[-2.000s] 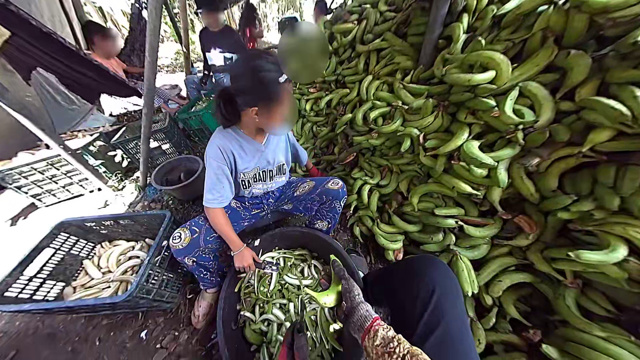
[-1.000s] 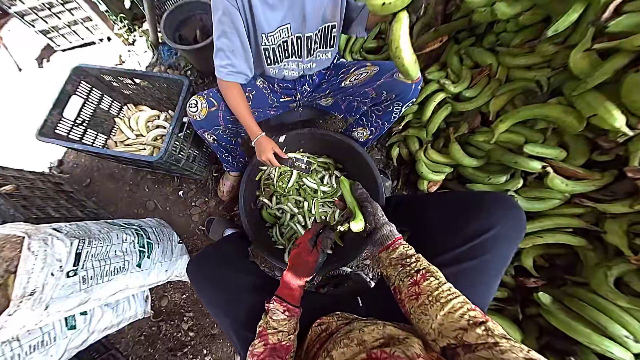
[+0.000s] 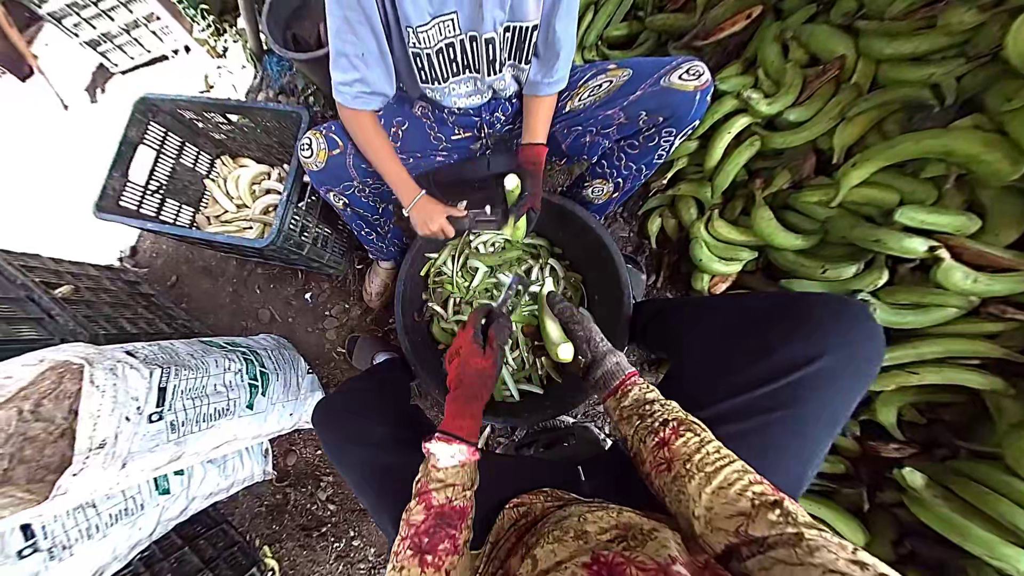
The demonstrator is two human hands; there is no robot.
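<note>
My left hand [image 3: 474,356], in a red and dark glove, grips a small bladed peeling tool [image 3: 510,293] over a round black tub [image 3: 414,352]. My right hand [image 3: 588,340], in a grey glove, holds a green plantain [image 3: 554,324] with its cut end toward me. Beneath both hands, green peel strips [image 3: 480,272] fill the tub. Across from me a co-worker's bare hand [image 3: 436,218] holds a peeler [image 3: 484,218], and that person's red-gloved hand [image 3: 530,180] holds another green plantain [image 3: 513,192] above the tub's far side.
A large heap of green plantains [image 3: 912,200] lies on the right. At the left stand a plastic crate [image 3: 292,172] with peeled plantains [image 3: 244,196], a dark crate [image 3: 104,296] and printed white sacks [image 3: 216,384]. A dark bucket [image 3: 300,56] is behind the co-worker's knee.
The co-worker's gloved hand, raised with a plantain at the upper right a second ago, is now down at the tub. My view has swung down since the first frame.
</note>
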